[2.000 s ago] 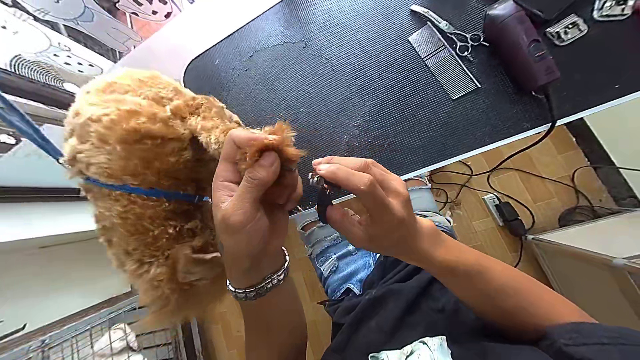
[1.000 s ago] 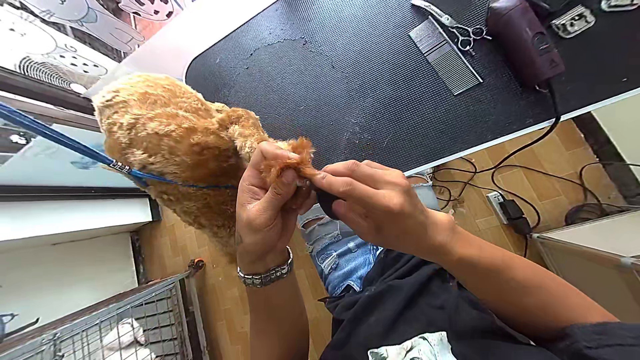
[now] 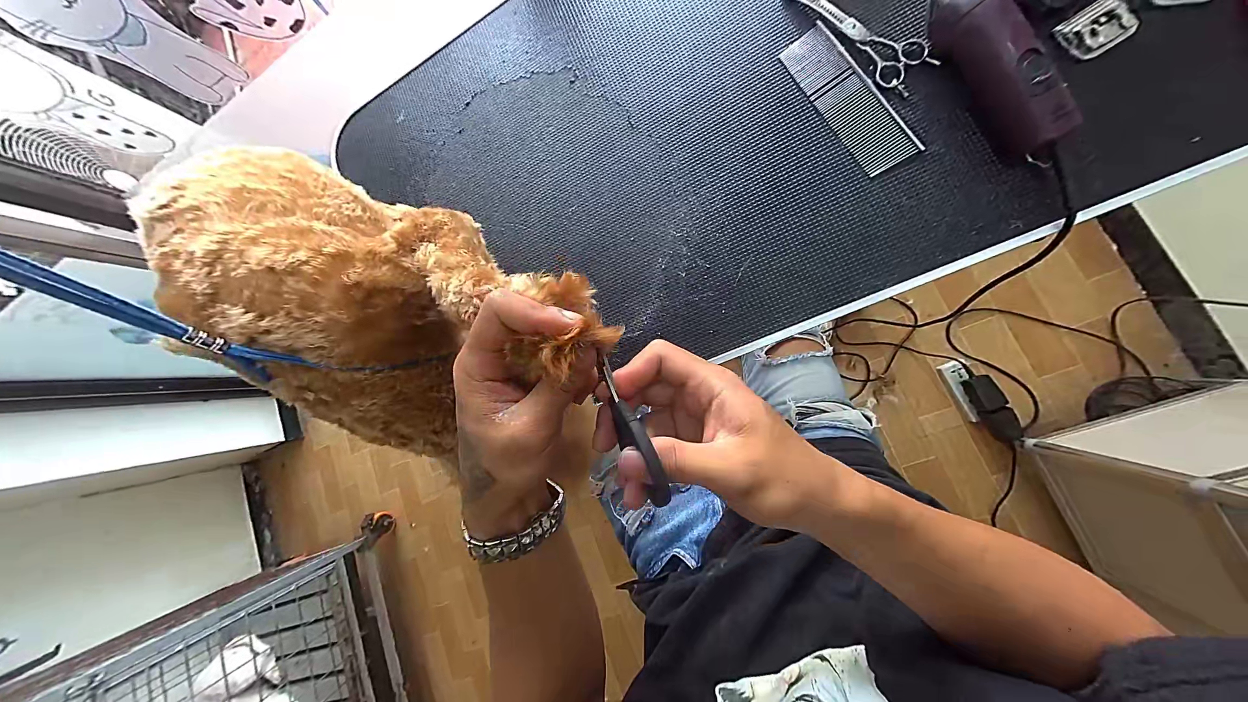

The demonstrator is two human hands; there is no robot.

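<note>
A curly-coated, apricot-brown dog (image 3: pixel 292 263) is at the left, its head not visible, with a blue leash (image 3: pixel 127 310) around it. One paw (image 3: pixel 565 336) reaches toward the centre, and my left hand (image 3: pixel 517 390) is closed around it, tufts of fur sticking out past the thumb. Just right of the paw, my right hand (image 3: pixel 712 429) holds small nail clippers with dark handles (image 3: pixel 639 448). Their metal tip points up at the paw's underside; whether it touches a nail cannot be told. The nails are hidden by fur and fingers.
On the black textured grooming table (image 3: pixel 634 175) lie a metal comb (image 3: pixel 851 97), silver scissors (image 3: pixel 868 44), a purple corded clipper (image 3: pixel 1004 73) and a clipper blade (image 3: pixel 1097 27). Cables and a power adapter (image 3: pixel 990 400) are on the floor. A wire cage (image 3: pixel 283 624) stands lower left.
My right hand has turned and its fingers have spread, so the tool's dark handles now show below the paw. My left hand still holds the paw.
</note>
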